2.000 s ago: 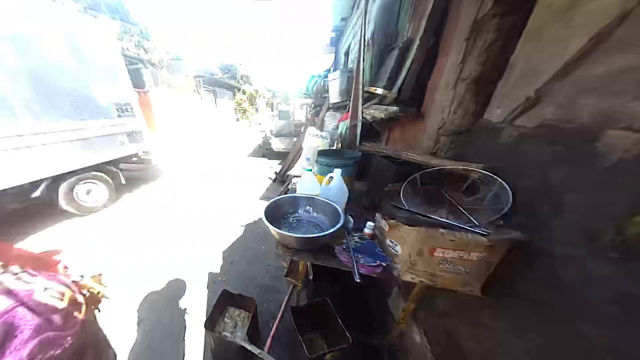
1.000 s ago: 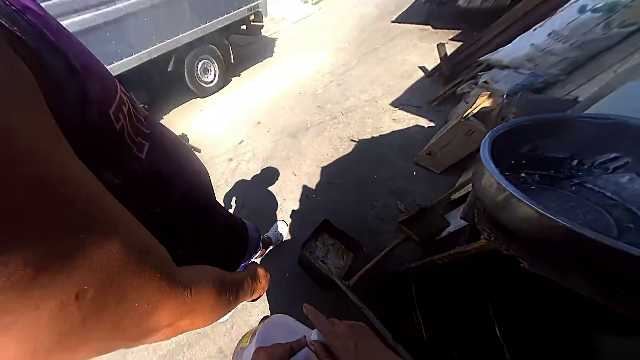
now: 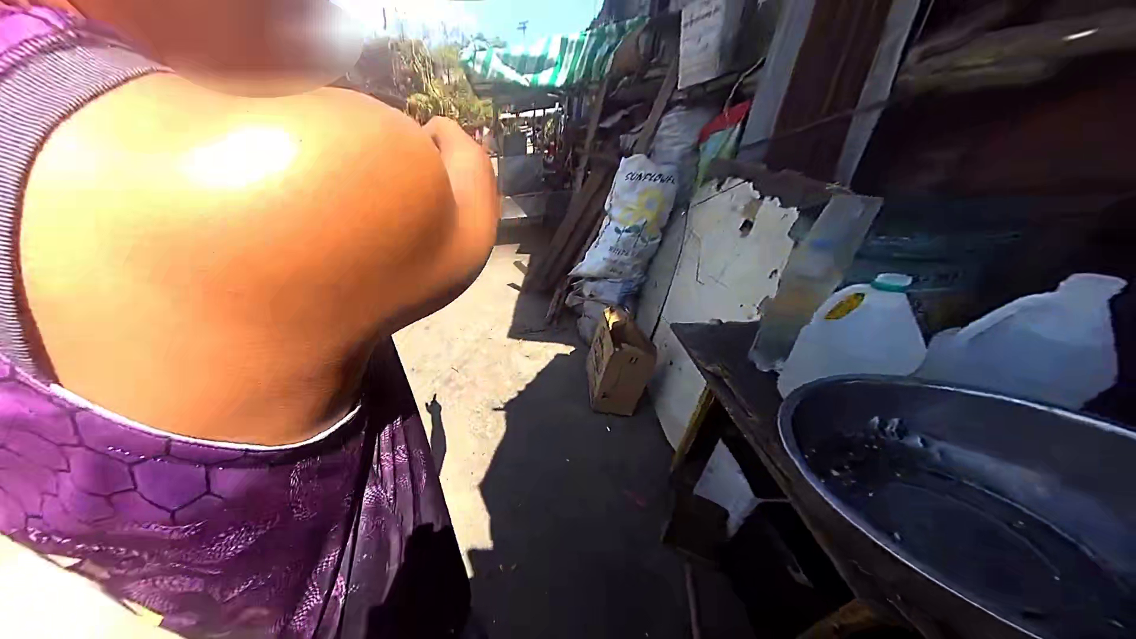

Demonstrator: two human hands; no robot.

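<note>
Neither my left hand nor my right hand shows in the head view. A metal basin [image 3: 852,568] with a wet, dark inside fills the lower right, with bits stuck to its inner wall. Behind its rim stand a white plastic jug with a green cap [image 3: 856,342] and a second white plastic jug [image 3: 1038,342]. These stand by a dark, worn tabletop [image 3: 732,355]. Very near the camera, at the left, is another person [image 3: 231,257] in a purple sleeveless top, with a bare shoulder and a bent arm; what that person's hand does is hidden.
An open cardboard box [image 3: 621,368] stands on the shaded ground, beside a worn white panel [image 3: 728,257]. Behind it lean a printed white sack [image 3: 635,213] and wooden planks [image 3: 577,231]. Farther back hangs a green-and-white striped awning [image 3: 559,58].
The view has swung up from the ground. The hands at a white object at the bottom edge one second ago are out of sight. The person in purple now fills the left side.
</note>
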